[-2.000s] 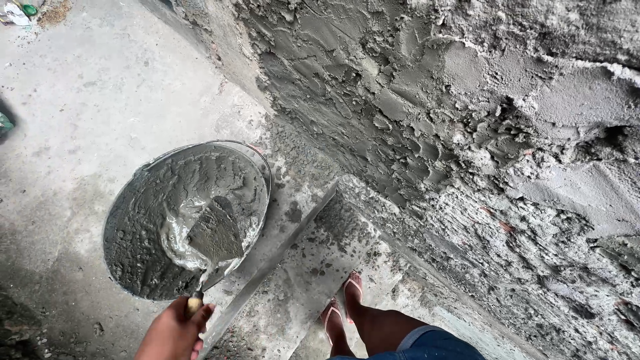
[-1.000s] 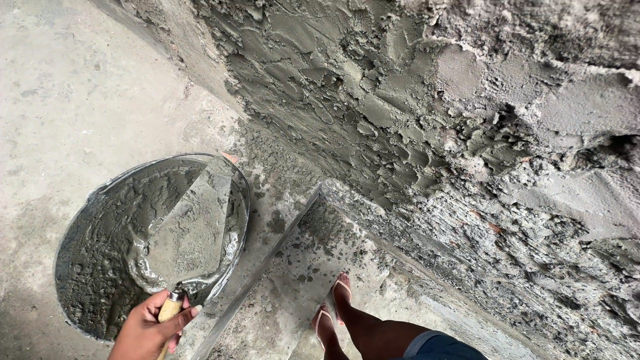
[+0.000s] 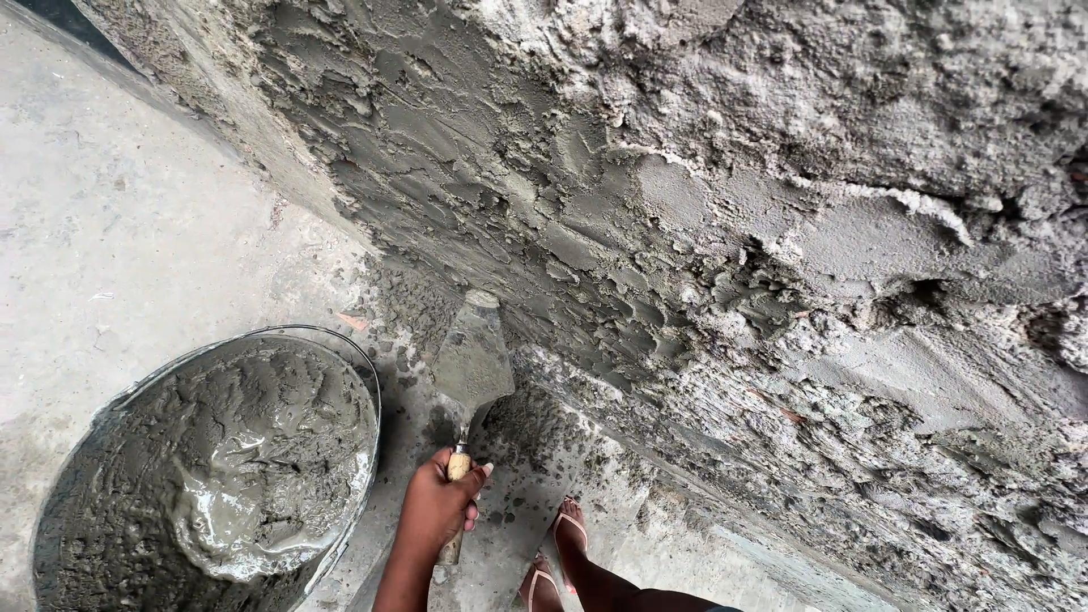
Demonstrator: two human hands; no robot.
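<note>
My left hand [image 3: 444, 501] grips the wooden handle of a pointed trowel [image 3: 473, 361], with my thumb along the handle. Gray wet mortar coats the blade, whose far end points at the foot of a rough wall [image 3: 586, 204]; whether it touches the wall cannot be told. Fresh dark mortar covers the wall's left part in uneven, ridged strokes. To the left of my hand stands a bucket [image 3: 368, 476] holding wet mortar [image 3: 255, 442], with a shiny, watery hollow near its middle. My right hand is out of view.
The concrete floor [image 3: 170, 229] runs along the wall and is spattered with mortar near its foot. My feet in flip-flops [image 3: 571, 531] are at the bottom, right of the trowel. The bucket's thin wire handle [image 3: 361, 348] lies against its far rim. Paler, crumbly plaster [image 3: 892, 229] covers the wall's right side.
My left hand has lifted the trowel out of the bucket, where its blade lay over the mortar, and moved it right to the foot of the wall.
</note>
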